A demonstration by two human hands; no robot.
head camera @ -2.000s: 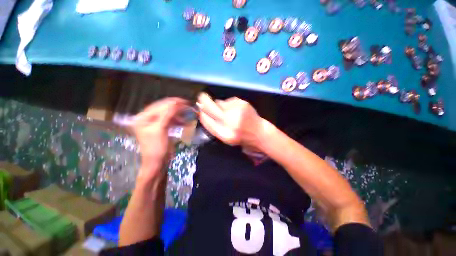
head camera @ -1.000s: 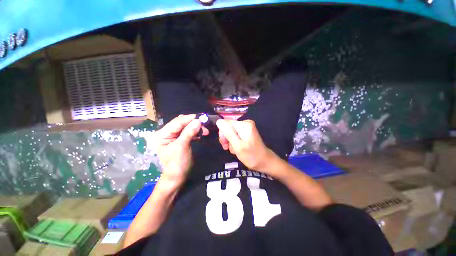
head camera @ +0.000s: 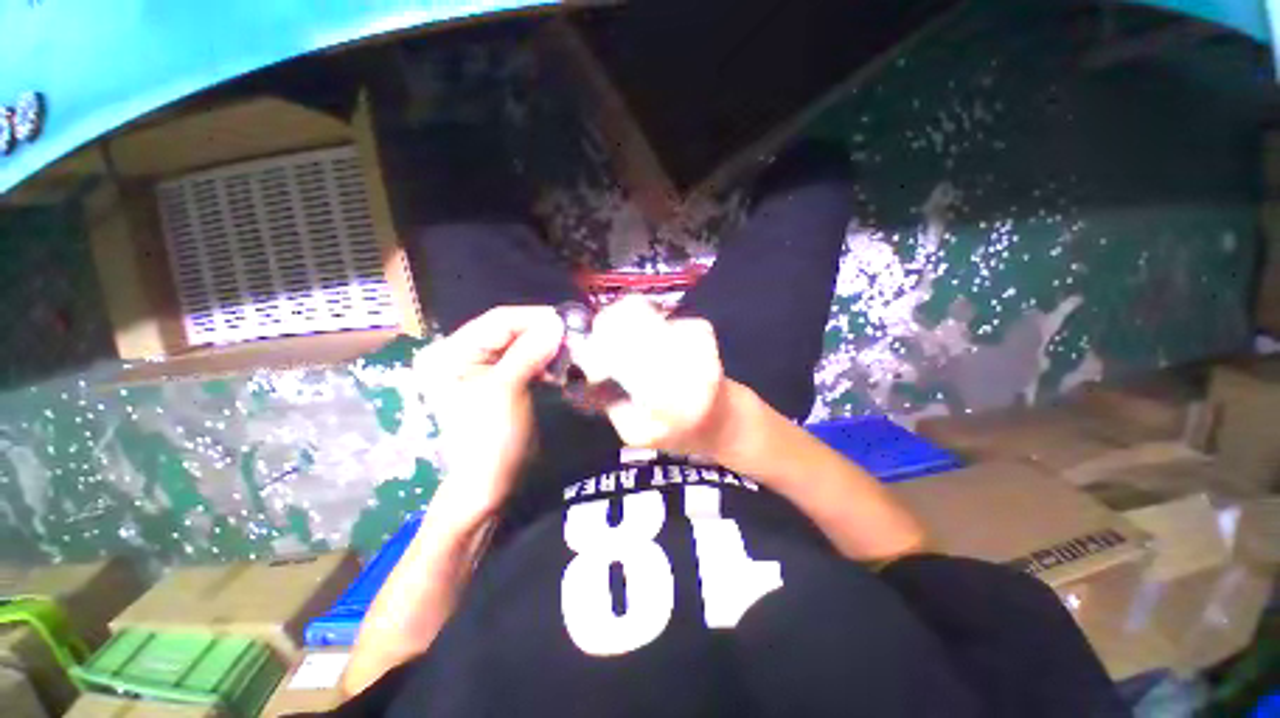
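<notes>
My left hand is closed around a small shiny disc piece, held between thumb and fingers above my lap. My right hand is curled in a fist right beside it, its fingers at the disc's edge. Whether a tool sits inside the right fist is hidden by the bright, blurred fingers. A few silver disc pieces lie on the blue-green bench at the far left.
A cardboard box with a perforated white sheet stands under the bench at left. Blue lids, a green crate and brown boxes surround me on the speckled green floor.
The view has tipped down from the bench to my lap. My right hand has come closer to the left and now covers part of the held disc.
</notes>
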